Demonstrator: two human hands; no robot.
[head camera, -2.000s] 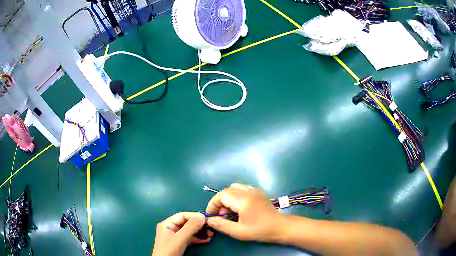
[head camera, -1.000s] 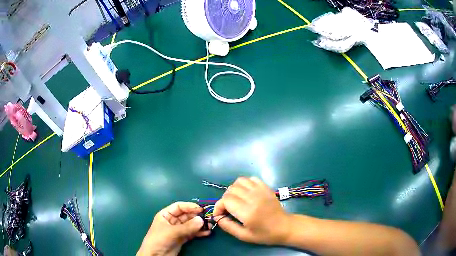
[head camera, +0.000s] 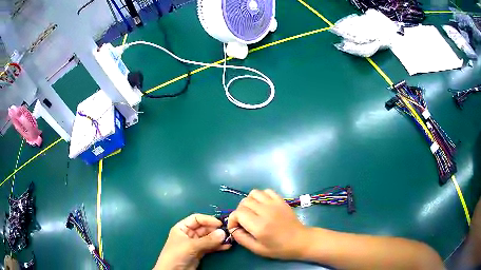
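Observation:
A wire harness (head camera: 327, 198) with a white band lies at the lower middle, its far-end dark connector (head camera: 350, 200) on the mat at its right end. Its middle is hidden behind my right hand. Loose wire ends (head camera: 232, 190) stick out to the left, above my hands. My left hand (head camera: 196, 238) holds a small dark connector housing (head camera: 227, 232) between thumb and fingers. My right hand (head camera: 266, 224) pinches a thin wire at the housing's right side. Whether the wire tip is inside the housing cannot be told.
Harness bundles (head camera: 426, 129) lie along the right yellow line. Another harness (head camera: 87, 238) and a dark heap (head camera: 20, 219) are at lower left. A blue box (head camera: 112, 145), power strip (head camera: 117, 71) and white fan (head camera: 242, 21) stand behind. Plastic bags (head camera: 364, 32) and a white sheet (head camera: 427, 50) are top right.
My right hand moved from above the housing to its right side and now pinches a thin wire there. Loose wires previously hidden show above my left hand. The view has shifted slightly.

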